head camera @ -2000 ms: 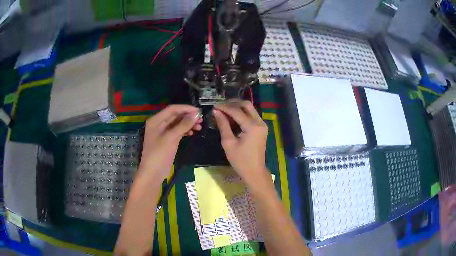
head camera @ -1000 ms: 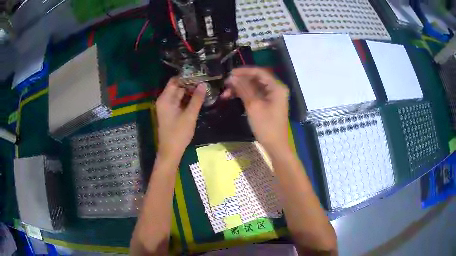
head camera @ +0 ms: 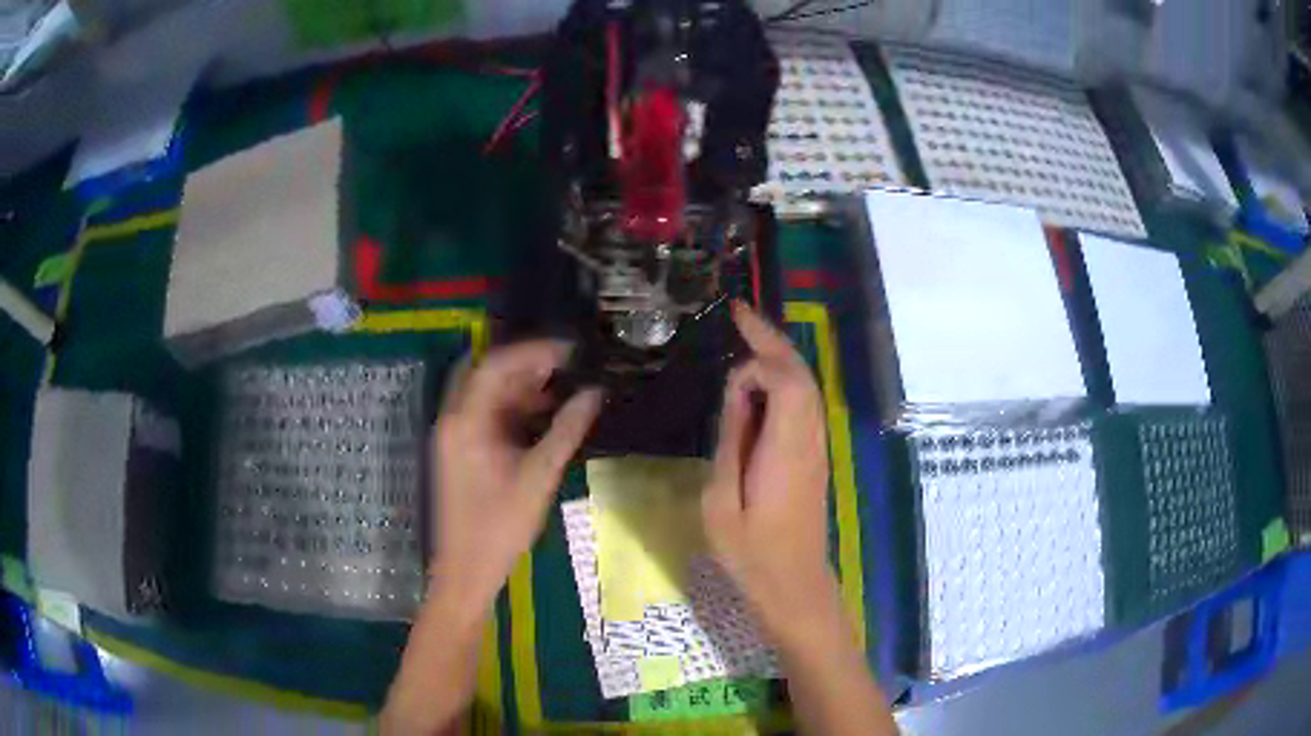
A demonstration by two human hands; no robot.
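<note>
The black test fixture [head camera: 661,187] stands upright at the centre, with its red toggle clamp handle [head camera: 654,166] in full view. A silvery round nest [head camera: 641,319] shows low at its front. My left hand [head camera: 503,460] is in front of the fixture on the left, blurred, with thumb and fingers apart and nothing visible in them. My right hand [head camera: 776,460] is at the front right, index finger pointing toward the fixture, its other fingers curled; whether it holds a small part cannot be seen.
A clear component tray [head camera: 324,489] lies left and a white one [head camera: 1011,546] right. Stacked trays [head camera: 259,237] stand back left, white-topped stacks [head camera: 971,302] back right. Yellow and pink-white sheets [head camera: 640,539] lie between my forearms. Rear trays [head camera: 1021,137] lie behind the white stacks.
The red handle now shows at the fixture's front. Both hands have drawn back from the nest toward me and moved apart. The camera view has shifted.
</note>
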